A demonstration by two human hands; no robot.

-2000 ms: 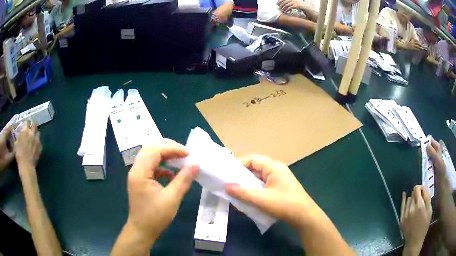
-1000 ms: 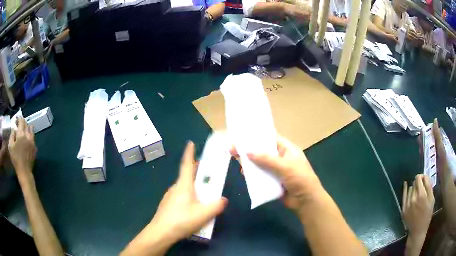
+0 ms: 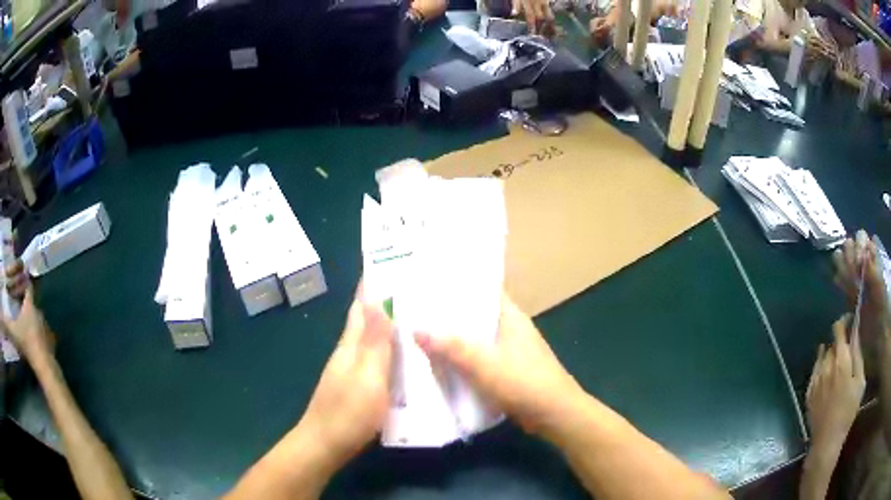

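My left hand (image 3: 357, 376) holds a white retail carton (image 3: 383, 256) with a small green mark, upright in front of me. My right hand (image 3: 508, 361) holds a white sleeve (image 3: 451, 249) against the carton's right side; its thumb lies across the front. The two overlap, and whether anything is inside the sleeve cannot be seen. A pale flap stands up at the carton's far end. At the left, two cartons (image 3: 266, 239) lie side by side, and another carton (image 3: 189, 325) has a whitish sleeve (image 3: 190, 234) on top.
A brown cardboard sheet (image 3: 596, 210) with handwriting lies beyond my hands. Black boxes (image 3: 264, 88) stand at the back. Pale posts (image 3: 699, 88) rise at the right, near stacked papers (image 3: 777, 195). Other people's hands show at both sides. A carton (image 3: 73, 239) lies far left.
The carton has been lifted from the table into my left hand. The sleeve, earlier held in both hands, is now against the carton, nearer the centre.
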